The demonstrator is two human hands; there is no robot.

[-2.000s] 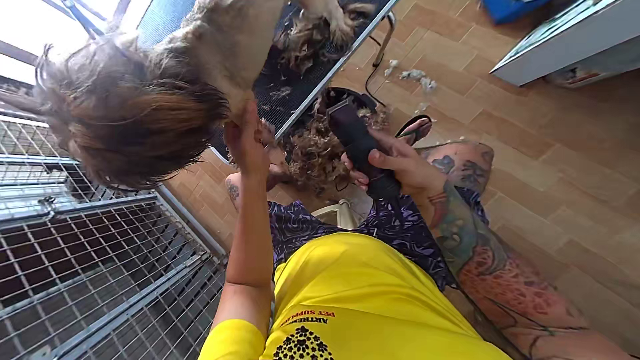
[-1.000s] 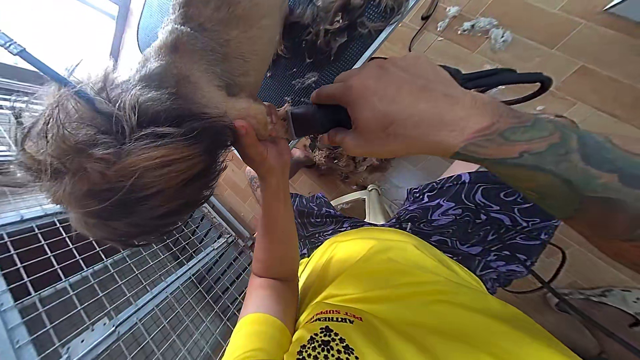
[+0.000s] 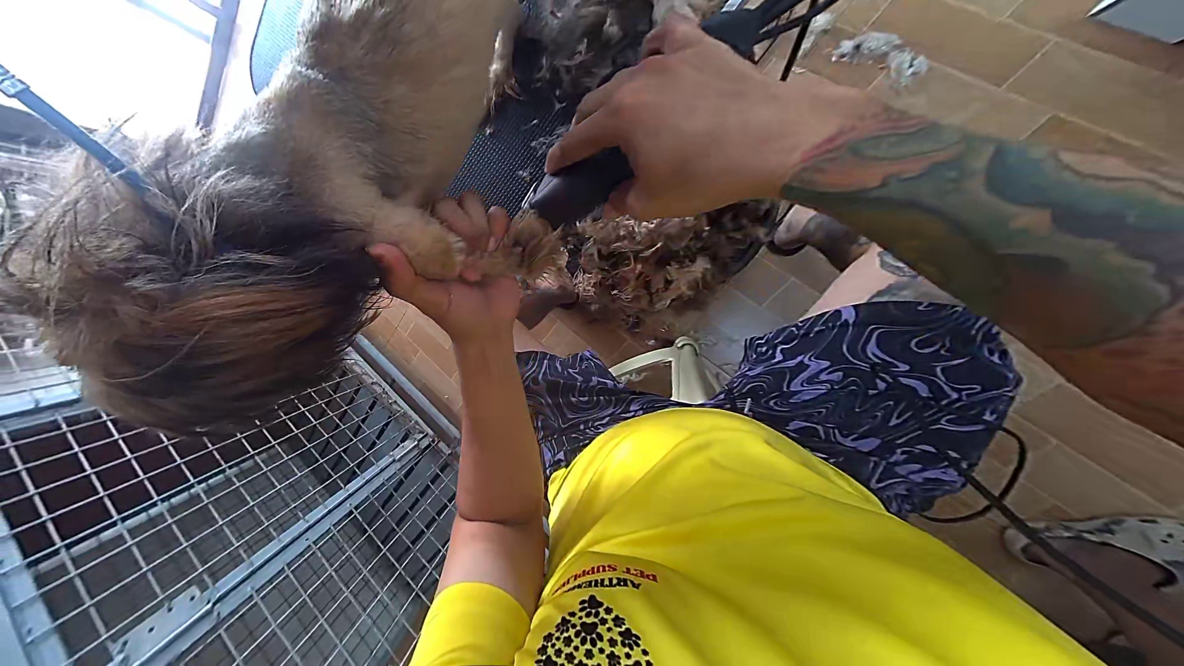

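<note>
A long-haired dog (image 3: 370,102), its body coat short, stands on a black textured grooming table (image 3: 509,153), head at the left. My left hand (image 3: 462,287) grips the dog's front leg (image 3: 407,236) from below, fingers curled around it near the paw. Black electric hair clippers (image 3: 583,188) are in my right hand (image 3: 694,129), which holds them from above. Their head end lies at the shaggy fur of the paw (image 3: 535,245); the blade itself cannot be made out. The dog's face is hidden by hair.
A wire-mesh cage (image 3: 231,518) stands at lower left. A blue-grey strap (image 3: 74,134) runs to the dog's neck. Clipped fur (image 3: 647,268) is heaped below the table, with tufts (image 3: 879,51) on the tiled floor. A black cord (image 3: 1064,564) trails at lower right.
The clippers, held near my lap two seconds ago, came up to the dog's front leg and are now at its paw. My left hand has kept hold of the leg.
</note>
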